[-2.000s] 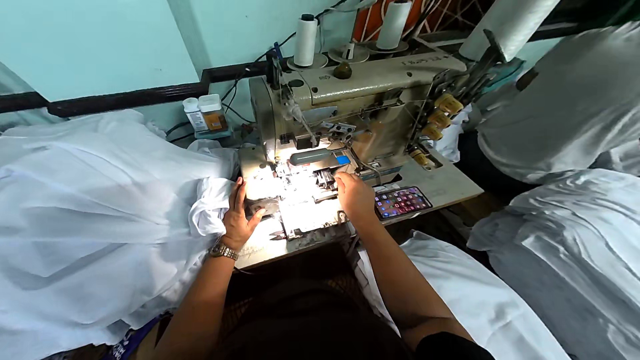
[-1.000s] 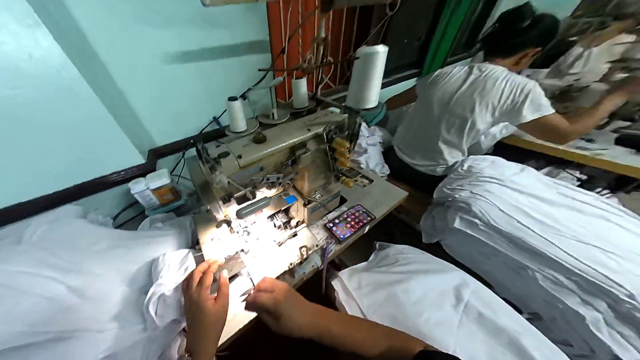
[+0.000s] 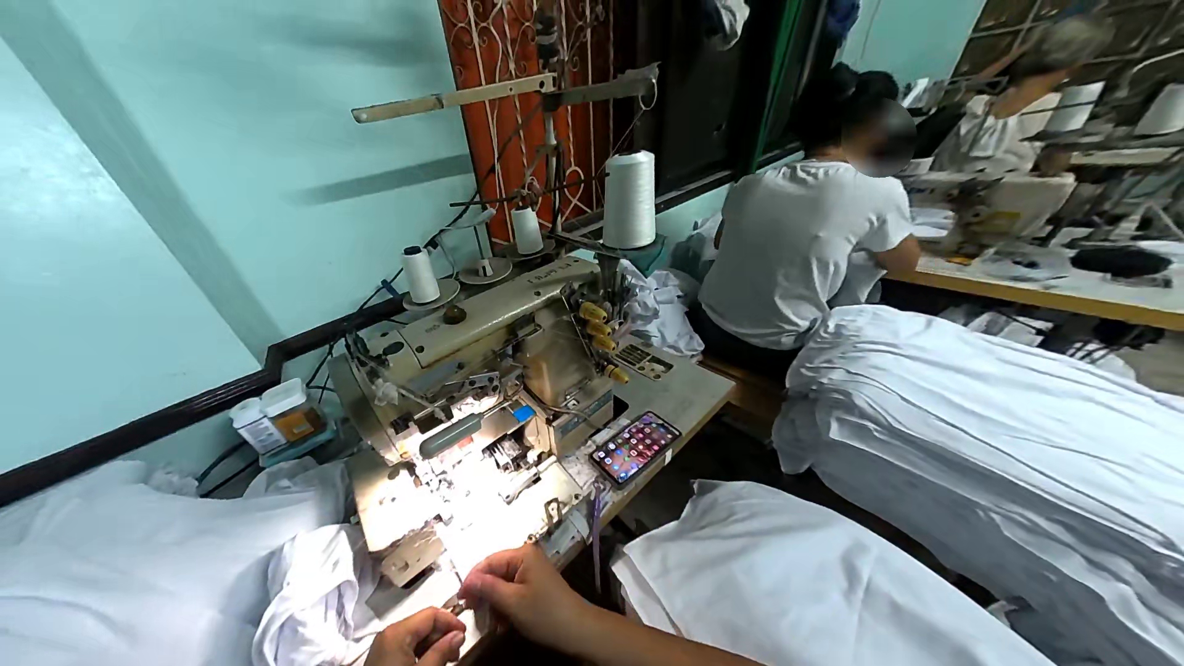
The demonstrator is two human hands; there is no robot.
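Observation:
An industrial sewing machine (image 3: 499, 324) stands on its table, its needle area brightly lit. At the table's front edge, my right hand (image 3: 518, 587) has its thumb and fingertips pinched together on something too small to make out. Just left of it, my left hand (image 3: 421, 638) is partly cut off by the lower frame edge, its fingers curled; whether it holds anything cannot be told. A smartphone (image 3: 636, 448) with a lit screen lies on the machine table to the right. Bunched white cloth (image 3: 314, 592) lies left of my hands.
White fabric (image 3: 120, 564) covers the left side. More white cloth (image 3: 795, 573) and a large fabric pile (image 3: 980, 416) lie right. Thread cones (image 3: 630, 199) stand behind the machine, and plastic containers (image 3: 277, 416) at its left. A seated person (image 3: 795, 240) works beyond, another farther back.
The view has swung right. My right hand has moved from the machine's lit sewing area to the table's front edge, beside my left hand. My left hand's fingers, spread earlier, are now curled.

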